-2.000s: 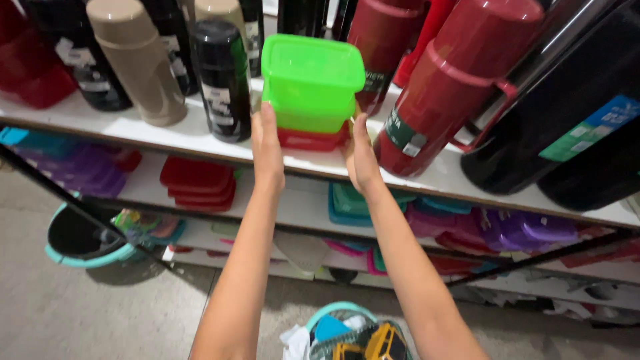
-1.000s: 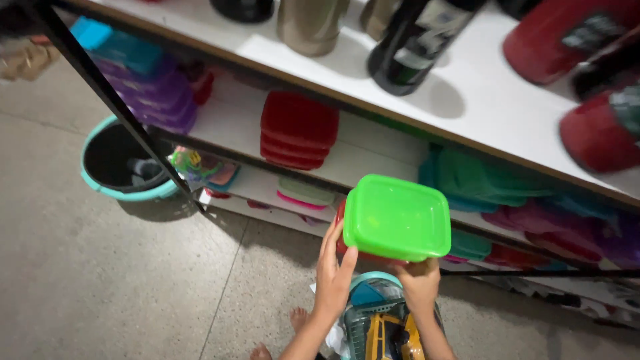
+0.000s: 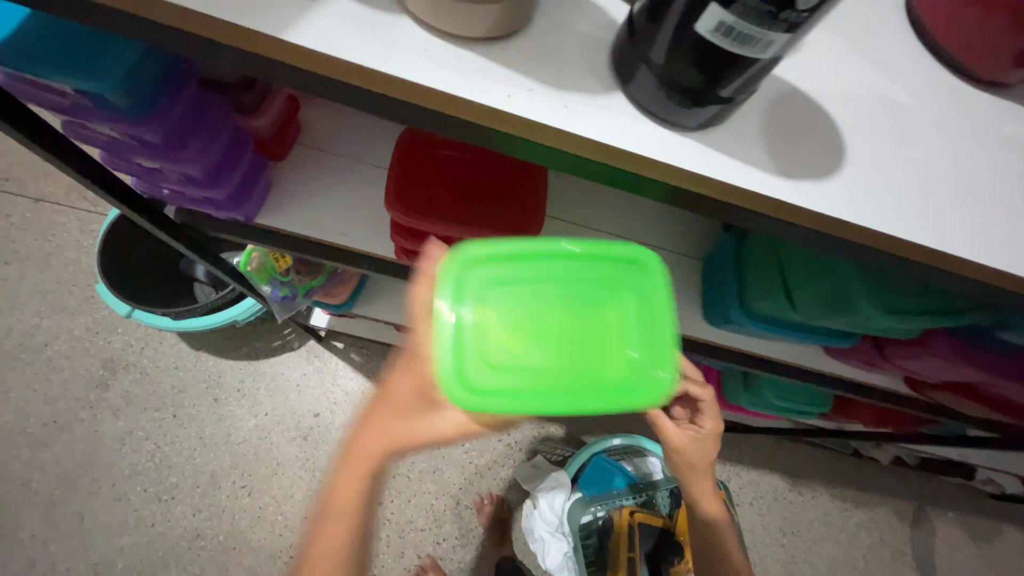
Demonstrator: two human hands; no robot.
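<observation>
A plastic food container with a bright green lid (image 3: pixel 556 326) is held up in front of the shelves, seen from above. My left hand (image 3: pixel 420 384) grips its left side and reaches beneath it, slightly blurred. At its lower right corner, my right hand (image 3: pixel 690 416) holds the edge with bent fingers. The lid hides whatever lies under it. Just behind it, a stack of red plastic containers (image 3: pixel 466 180) rests on the middle shelf.
The white top shelf (image 3: pixel 560 104) carries a black bottle (image 3: pixel 704 60). Purple containers (image 3: pixel 192 152) and teal containers (image 3: pixel 832 280) sit on the shelf below. A black bucket with a turquoise rim (image 3: pixel 180 324) and a filled basket (image 3: pixel 588 512) stand on the floor, with bare feet beside the basket.
Two seconds ago the green-lidded container was on the top shelf between bottles, both hands at its sides. It has since been lifted off and brought in front of the lower shelves. The view has tilted down.
</observation>
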